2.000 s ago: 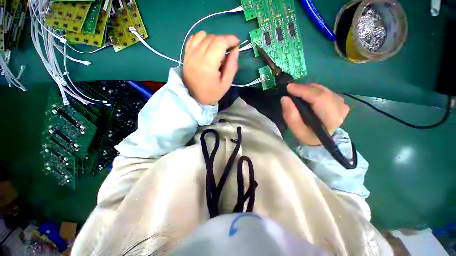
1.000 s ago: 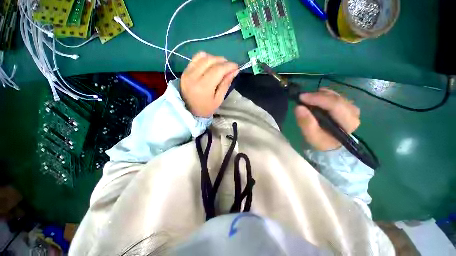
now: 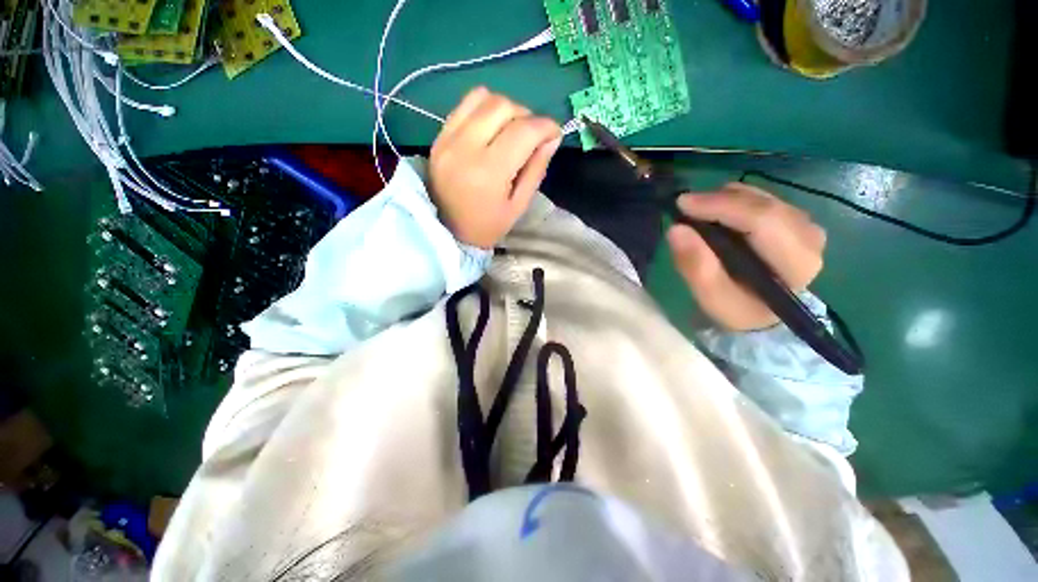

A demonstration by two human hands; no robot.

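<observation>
A green circuit board [image 3: 637,80] lies on the mat near the bench edge, its notched side to the left and its top cut off by the picture's edge. White lead wires [image 3: 478,59] run left from its notches. My left hand [image 3: 489,165] pinches a white lead close to the board's lower left corner. My right hand [image 3: 751,256] holds the soldering iron [image 3: 740,267] by its black handle. The iron's tip is at that lower left corner, where the lead meets the board. Whether solder wire is in my left fingertips I cannot tell.
Yellow boards [image 3: 256,34] with a bundle of white leads [image 3: 85,102] lie at upper left. A round tub [image 3: 785,40] with silvery filling and a blue-handled tool [image 3: 742,8] are at upper right. Larger dark green boards [image 3: 137,307] sit below the bench edge at left. A black cord [image 3: 888,216] curves at right.
The iron's tip and my left hand have moved from the board's middle notch down to its lower left corner. The view has shifted, so the board and tub appear higher.
</observation>
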